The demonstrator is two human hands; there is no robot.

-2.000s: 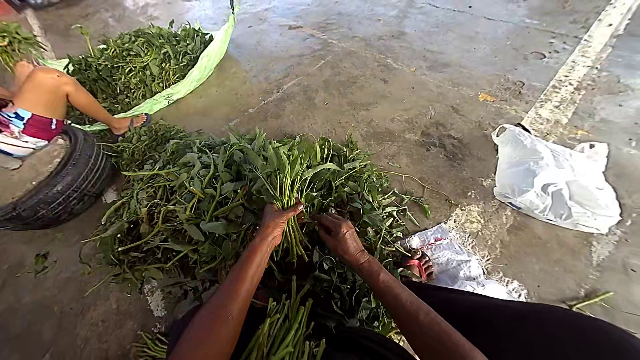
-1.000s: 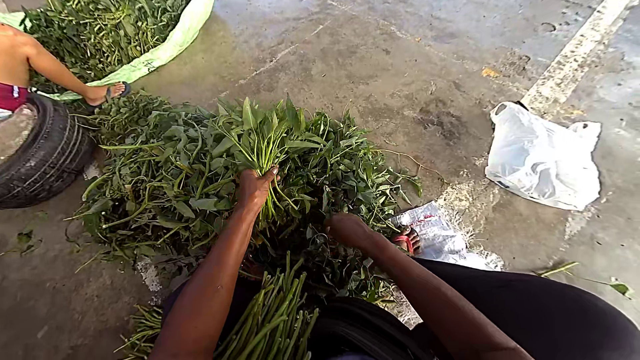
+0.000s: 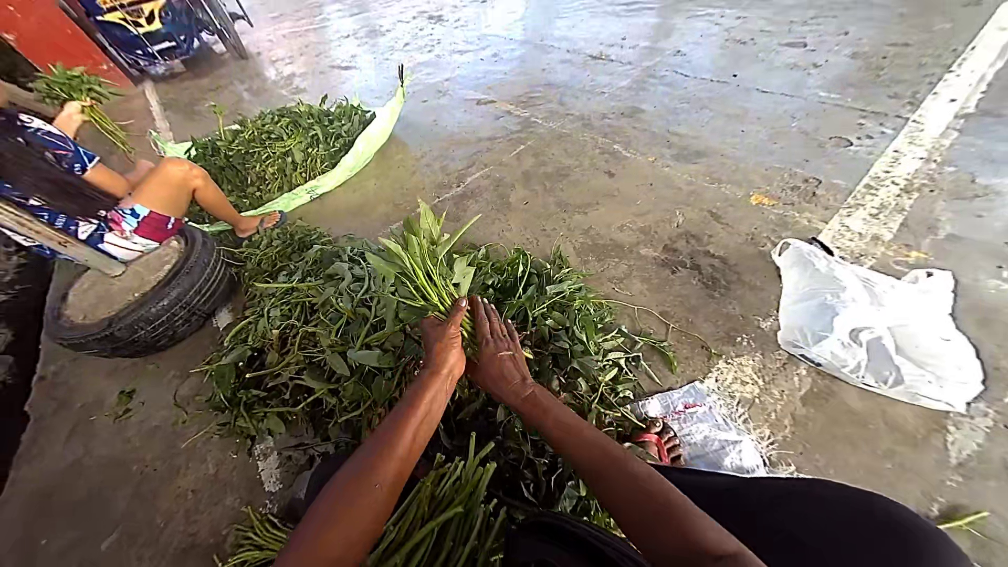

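Observation:
A bunch of leafy green stems [image 3: 429, 264] stands upright in my left hand [image 3: 445, 342], whose fingers are closed around its lower part. My right hand [image 3: 498, 354] lies against the right side of the same bunch, palm inward, its fingers extended and close together. Beneath both hands spreads a large heap of leafy greens [image 3: 315, 315] on the concrete. Cut stems of gathered bunches [image 3: 445, 512] lie at my lap, between my forearms. The lower ends of the held stems are hidden by my hands.
At the left, a person [image 3: 118, 181] sits by a tire [image 3: 150, 303] and holds greens. Behind is another heap of greens [image 3: 276, 150] on a light green sheet [image 3: 354, 161]. A white plastic bag [image 3: 874, 323] lies at the right; a woven sack piece [image 3: 705, 425] is beside my foot.
My right hand has come up from the heap to the bunch in my left hand. The view has shifted, showing more of the seated person at the left.

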